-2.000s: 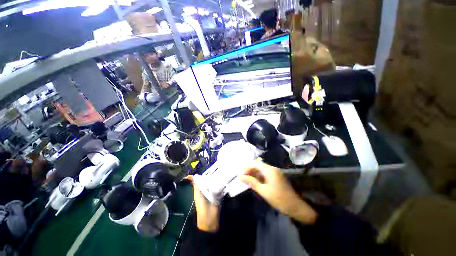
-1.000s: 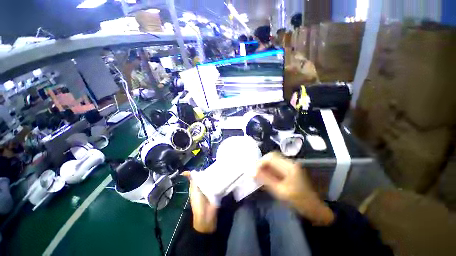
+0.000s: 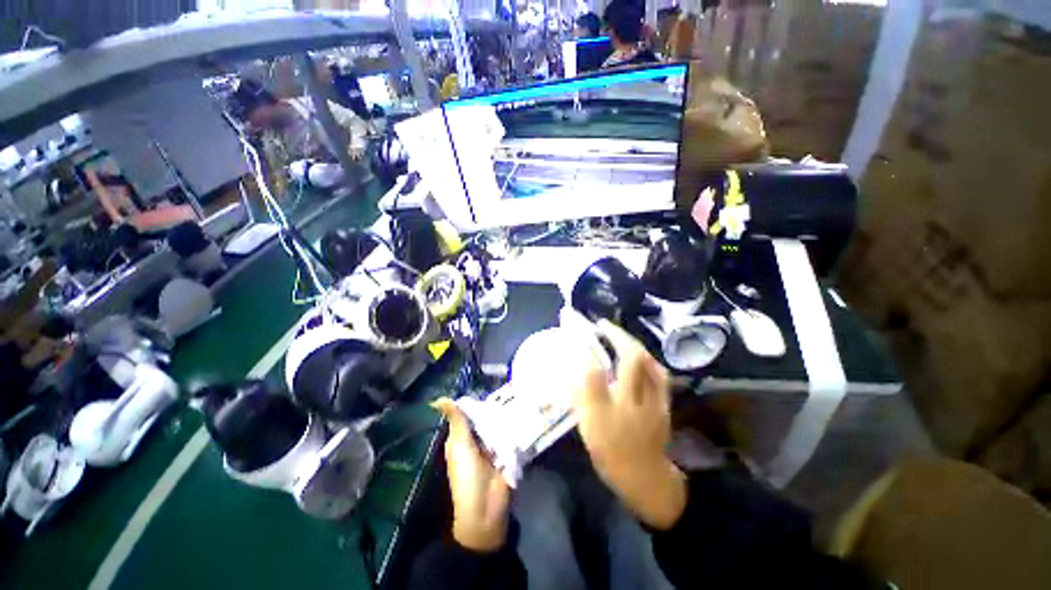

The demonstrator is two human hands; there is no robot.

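A white security camera (image 3: 532,386) lies over my lap at the desk's front edge, its white body towards the monitor. My left hand (image 3: 475,478) holds its lower left side, thumb along the edge. My right hand (image 3: 628,421) is on its right side, fingers bent over the body; a small dark thing shows at the fingertips, too blurred to name. The camera's underside is hidden.
A monitor (image 3: 567,150) stands behind. Black-fronted cameras (image 3: 267,444) lie left on the green belt (image 3: 190,524), others (image 3: 609,290) right of centre. A white mouse (image 3: 757,332), a black cylinder (image 3: 798,207), a yellow ring (image 3: 441,290) and cartons (image 3: 957,231) also show. A person bends beyond the belt.
My right hand has moved up and left onto the camera body, its fingers now pointing away from me. My left hand still holds the camera. The view has shifted slightly.
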